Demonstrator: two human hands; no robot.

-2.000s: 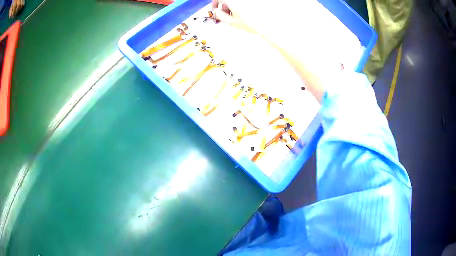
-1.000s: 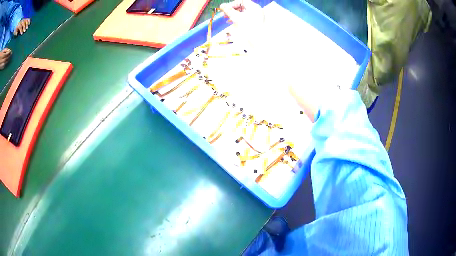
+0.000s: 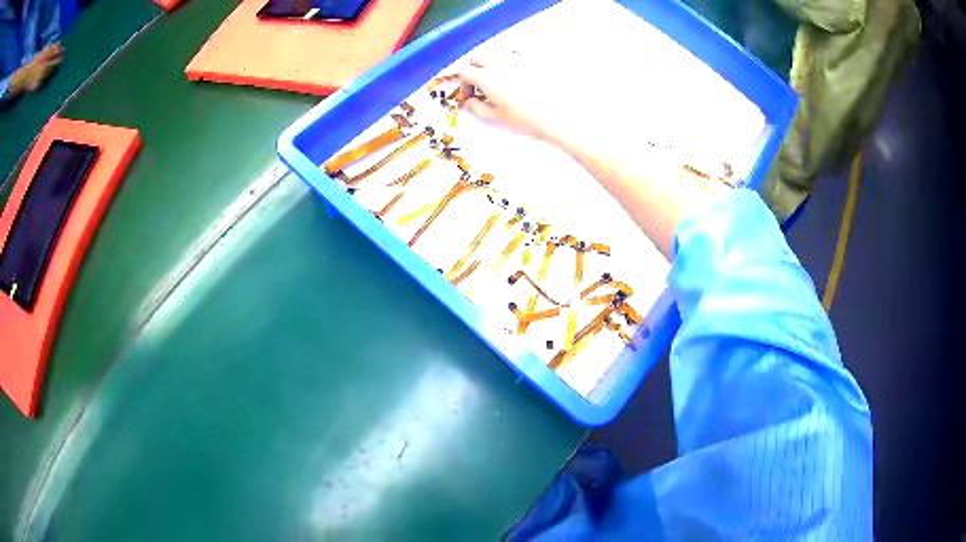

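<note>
A blue-rimmed tray [image 3: 424,277] with a white liner [image 3: 625,95] stands tilted across the view. Several thin orange-brown flex cables [image 3: 434,217] with dark ends lie along its near left side, some crossing near the bottom corner. My right hand [image 3: 482,101] reaches over the tray from the right in a light blue sleeve. Its fingertips are at the small cables near the tray's upper left; glare and blur hide whether they grip one. A few loose bits lie by the right wall, near my sleeve. My left hand is out of view.
The tray rests on a glossy green surface [image 3: 265,371] with a curved seam. Red-orange foam pads carrying dark-screened tablets lie left [image 3: 48,228] and behind [image 3: 312,8]. Another worker's hand [image 3: 37,69] is at upper left. A person in yellowish clothing stands right, beside the floor.
A second ago my right hand was at the tray's far edge with a raised cable; now it is lower, among the cables. Loose bits now show by the right wall.
</note>
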